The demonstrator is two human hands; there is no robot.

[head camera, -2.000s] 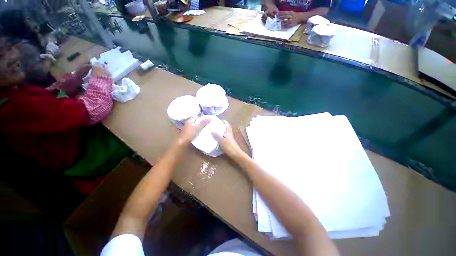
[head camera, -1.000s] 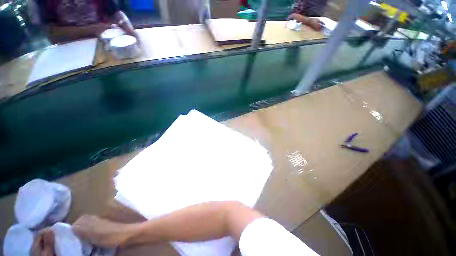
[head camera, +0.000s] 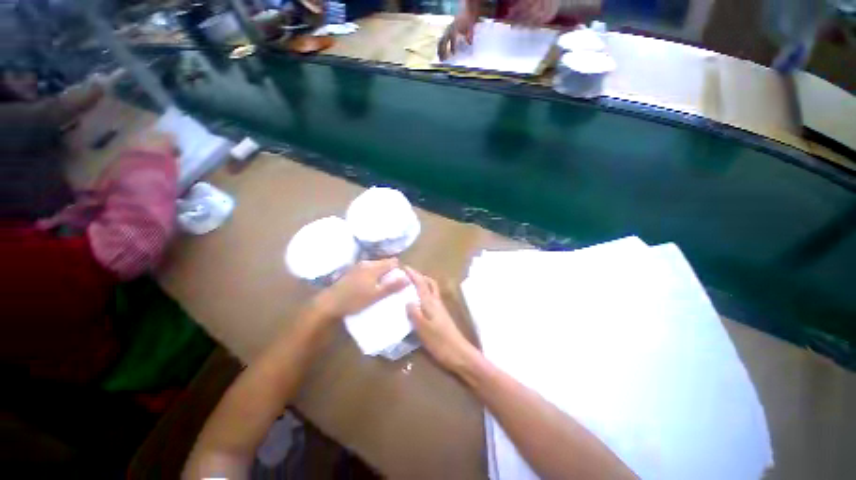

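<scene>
A wrapped white piece (head camera: 380, 323) sits on the cardboard-covered table between my two hands. My left hand (head camera: 361, 286) lies on its upper left side. My right hand (head camera: 436, 323) lies on its right side, with fingertips near the left ones. Two more wrapped pieces stand just behind it, one at the left (head camera: 321, 248) and one farther back (head camera: 383, 220). A fanned stack of white paper sheets (head camera: 610, 356) lies to the right, partly under my right forearm.
A green conveyor belt (head camera: 450, 150) runs beyond the table edge. At left, a person in a checked sleeve (head camera: 136, 211) sits beside a crumpled white piece (head camera: 205, 208) and white paper. Across the belt are another person's hands and two wrapped pieces (head camera: 582, 70).
The view swung right, showing blue-handled pliers, then back left. My hands remain at the wrapped piece; the two pieces behind it stand much as before.
</scene>
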